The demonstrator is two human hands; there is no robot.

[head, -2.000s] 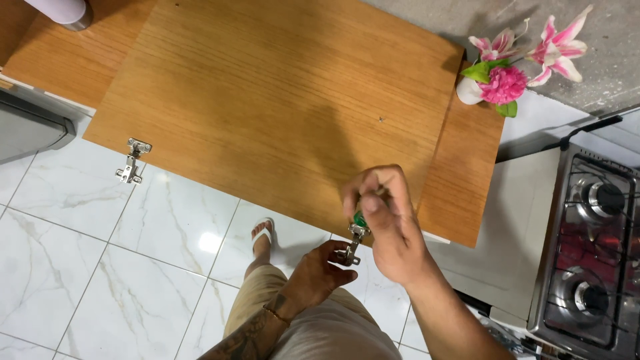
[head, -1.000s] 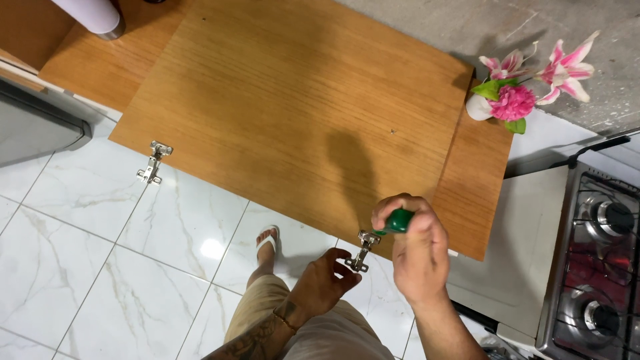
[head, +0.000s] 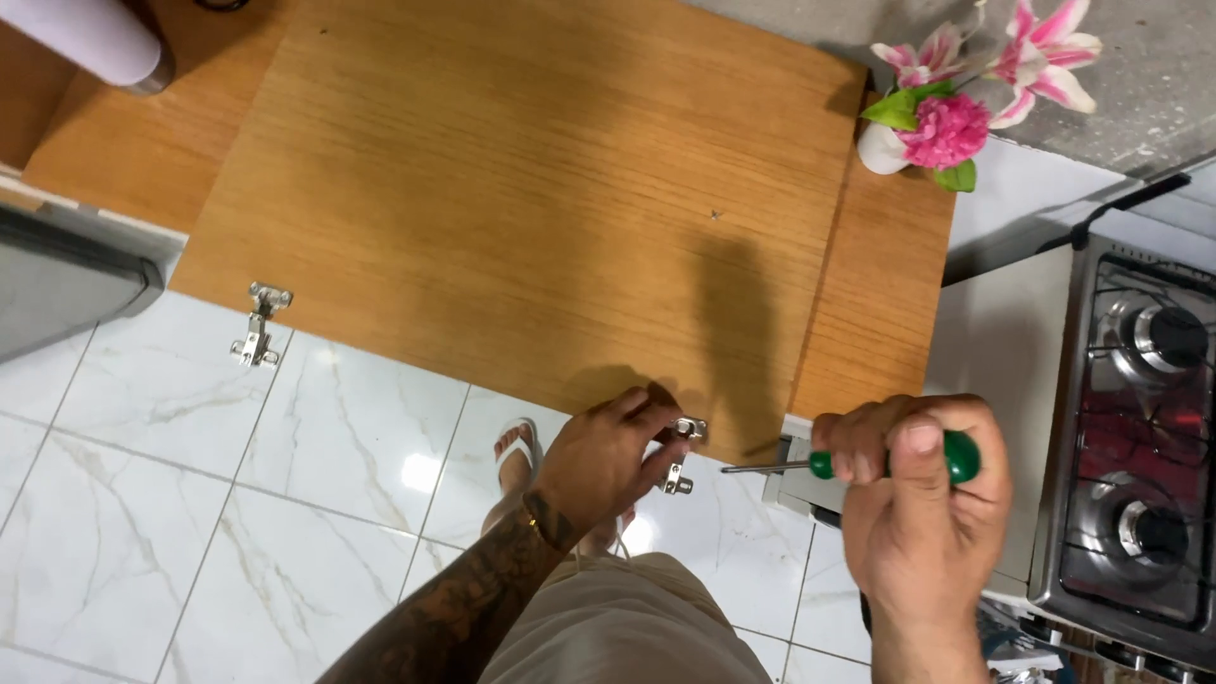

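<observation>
My right hand (head: pixel 917 484) grips a screwdriver with a green handle (head: pixel 959 456); its metal shaft points left over the floor, apart from the hinge. With the fingertips of my left hand (head: pixel 613 451) I touch a metal cabinet hinge (head: pixel 676 477) at the near right edge of a wooden door panel (head: pixel 532 209). My fingers cover part of that hinge. A second metal hinge (head: pixel 255 328) sits at the panel's near left edge, its arm sticking out past the edge. A small metallic thing, perhaps a screw (head: pixel 715 216), lies on the panel.
Beneath the panel is a wooden countertop (head: pixel 879 294). On it stand a white vase (head: pixel 882 149) with pink artificial flowers (head: pixel 945 131) at the right and a pale bottle (head: pixel 95 43) at the far left. A gas stove (head: pixel 1140 427) is at the right. Marble-patterned tiles (head: pixel 323 513) cover the floor.
My right hand has moved the screwdriver away from the right hinge, to the right. My left hand has shifted from the hinge's outer arm toward its mounting on the panel.
</observation>
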